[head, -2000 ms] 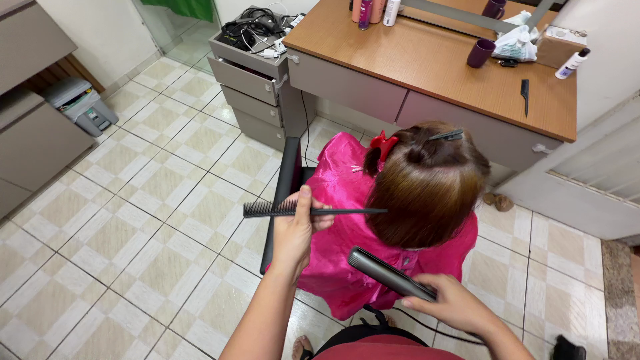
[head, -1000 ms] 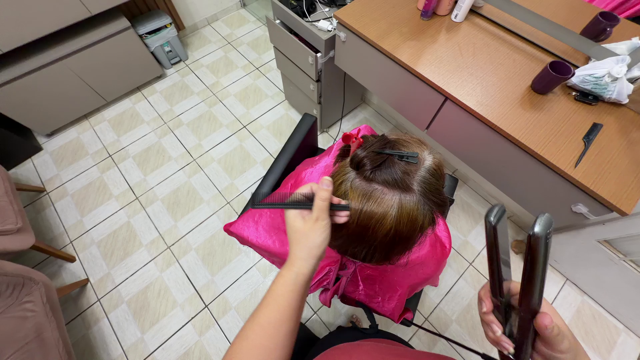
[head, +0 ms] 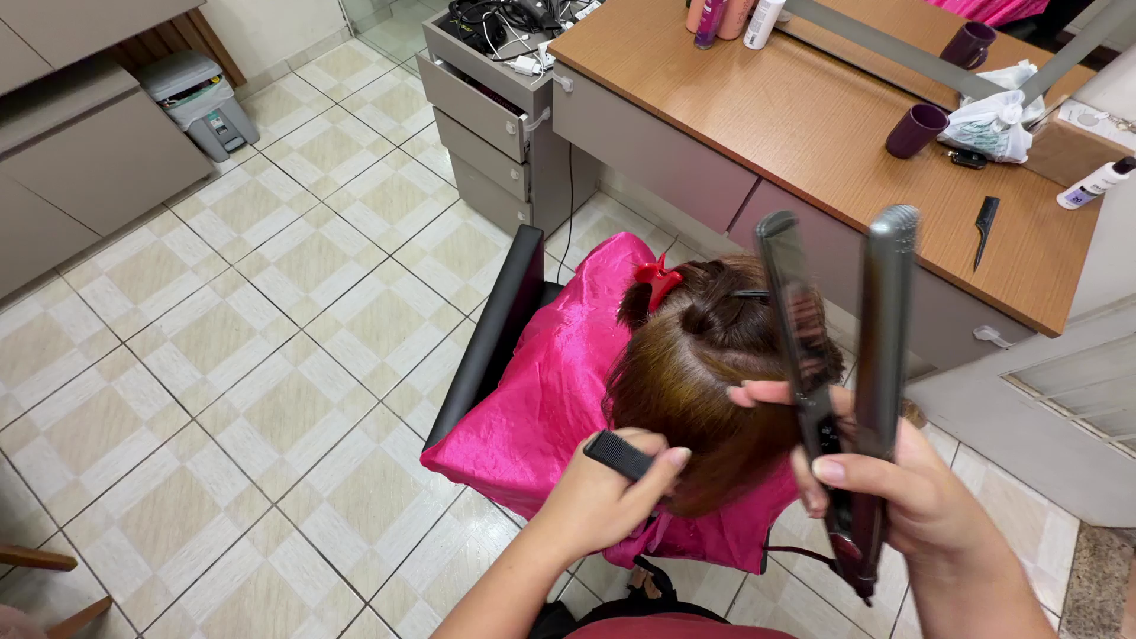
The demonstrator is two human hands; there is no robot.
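A seated person in a pink salon cape (head: 559, 382) has straight brown hair (head: 674, 382), sectioned with a red claw clip (head: 658, 282) and a dark clip (head: 751, 294) near the crown. My left hand (head: 608, 493) holds a black comb (head: 619, 454) at the lower back of the hair, its fingers partly hidden. A dark hair straightener (head: 874, 355) stands upright in my right hand (head: 914, 488), its two plates spread apart. One or more fingers of that hand reach past the plates towards the hair.
Beyond the person stands a wooden counter (head: 799, 151) with a purple mug (head: 917, 130), a tail comb (head: 986, 232), a plastic bag (head: 990, 129) and bottles. A drawer unit (head: 475, 115) with cables is beside it. The black chair armrest (head: 497, 328) borders the cape; the straightener's cord (head: 799, 552) hangs low.
The straightener was closed and low two seconds ago; now it is raised with plates apart. My left hand has moved lower behind the head, and the comb has turned in it.
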